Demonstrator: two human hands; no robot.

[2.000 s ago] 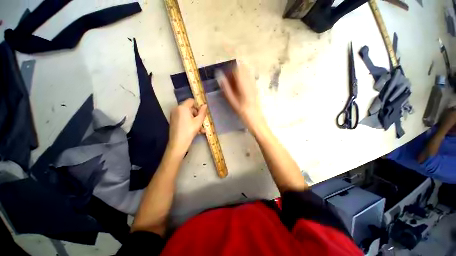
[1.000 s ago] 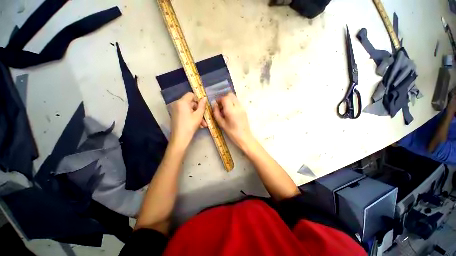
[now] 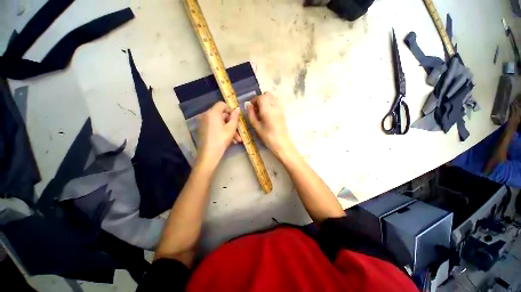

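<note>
A small layered fabric piece (image 3: 200, 89), grey with a black top band, lies on the table in front of me. A long yellow wooden ruler (image 3: 212, 56) with dark graduation marks lies slanted across it. My left hand (image 3: 216, 131) grips the ruler over the fabric's lower left part. My right hand (image 3: 268, 122) is just right of the ruler, its fingers pinched at the fabric's right side. The fabric's lower part is partly hidden by my hands and the ruler.
Black shears (image 3: 397, 85) lie to the right, beside a pile of grey scraps (image 3: 448, 97) with another ruler (image 3: 439, 25). A black pointed panel (image 3: 157, 148) and grey cloth (image 3: 128, 188) lie left. Grey boxes (image 3: 414, 225) stand below the table edge. A person's blue sleeve (image 3: 494, 157) shows at right.
My right hand has come down from a blurred reach over the black band to the fabric's right side near the ruler. The whole view has shifted a little. My left hand stays on the ruler.
</note>
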